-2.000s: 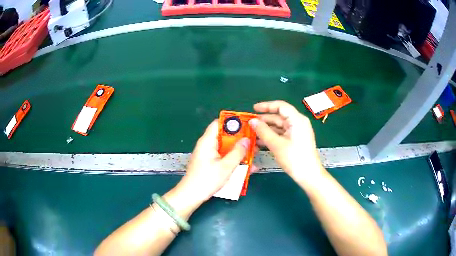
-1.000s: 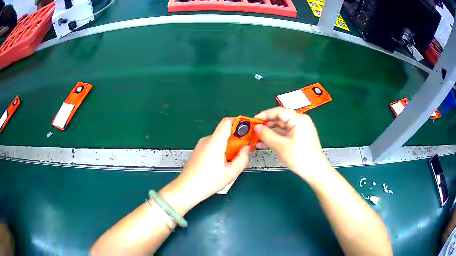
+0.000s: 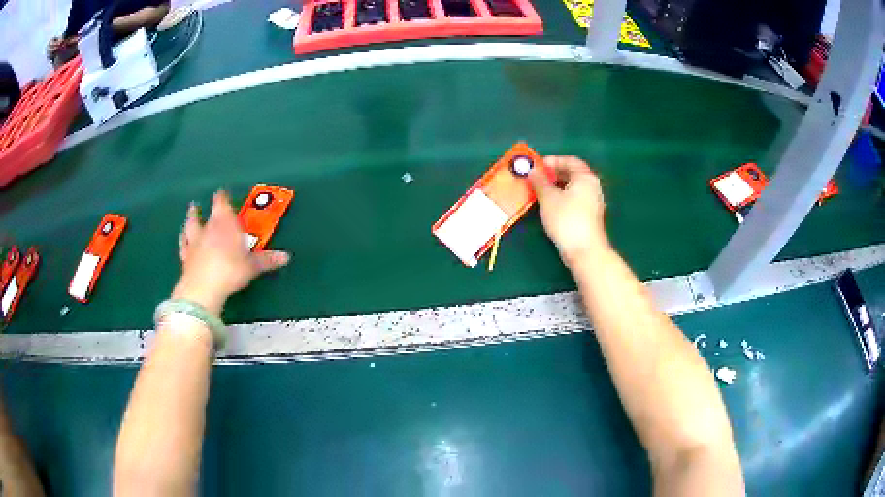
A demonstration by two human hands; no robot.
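Observation:
An orange phone back housing (image 3: 500, 191) with a black ring and a white patch lies tilted over the green belt. My right hand (image 3: 571, 199) pinches its upper right corner beside the ring. A thin orange strip (image 3: 495, 248) sticks out below its lower edge. My left hand (image 3: 218, 248) is over another orange housing (image 3: 268, 211) at left, with fingers spread, covering its lower left part. Whether the fingers touch it cannot be told.
More orange housings (image 3: 98, 258) lie on the belt (image 3: 388, 243) at left, and one (image 3: 739, 185) lies at right near the grey post (image 3: 810, 160). White scraps (image 3: 726, 374) and a dark slab (image 3: 858, 318) lie on the worktop. A red tray (image 3: 417, 31) stands behind.
My hands have moved apart. My left hand let go of the held housing and moved left over another. My right hand moved forward with a housing. The belt units at left have shifted right.

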